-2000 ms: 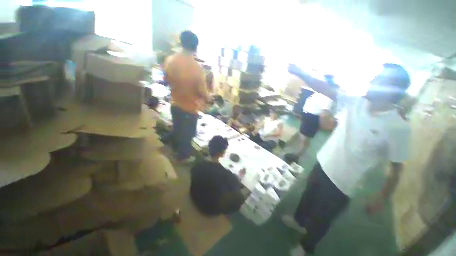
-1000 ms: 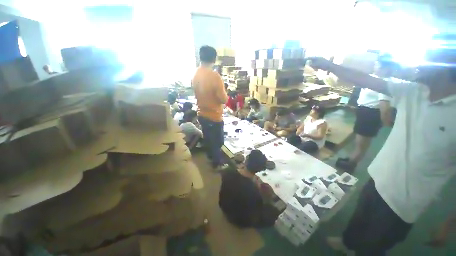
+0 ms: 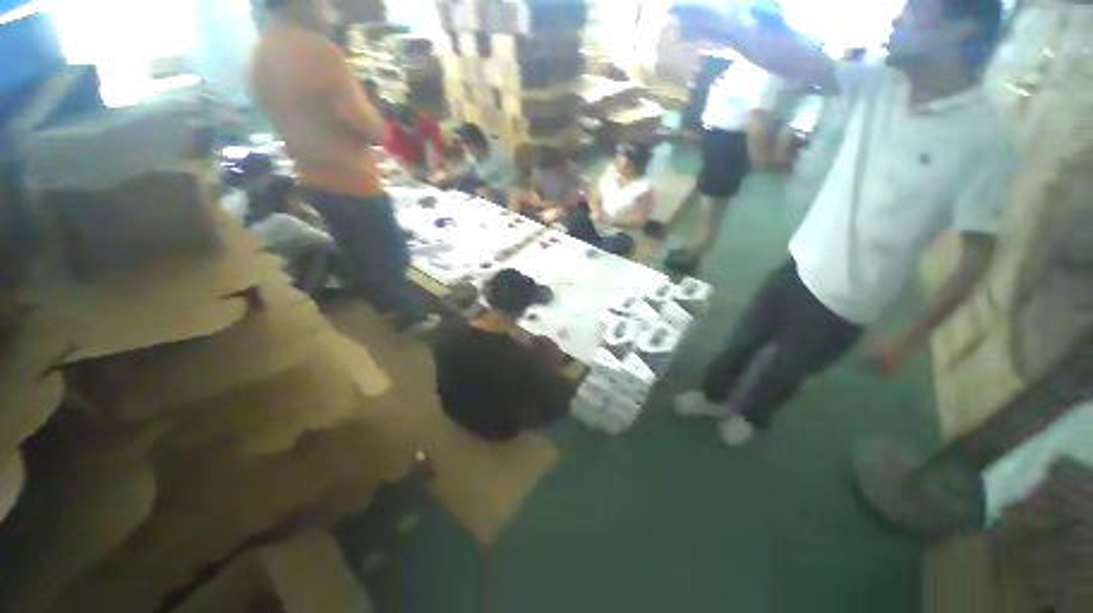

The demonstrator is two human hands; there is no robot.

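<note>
Neither of my hands can be made out. Nearest on the left is a tall heap of flattened cardboard (image 3: 180, 419), brown and wavy-edged. A carton (image 3: 138, 222) sits on top of it. Ahead, a low white-covered surface (image 3: 575, 278) runs away from me with small dark items on it. Small white boxes (image 3: 617, 389) with dark pictures are stacked and laid out at its near end. The view is blurred.
A person in orange (image 3: 318, 114) stands left of the surface; one in black (image 3: 497, 377) sits at it. A person in white (image 3: 881, 204) stands right, arm raised. Others sit beyond. Stacked cartons (image 3: 479, 72) stand behind. A blurred grey-brown shape (image 3: 917, 485) lies lower right.
The view has tilted down and swung, first left and then back right. More green floor shows, and the blurred shape at the lower right has come into view.
</note>
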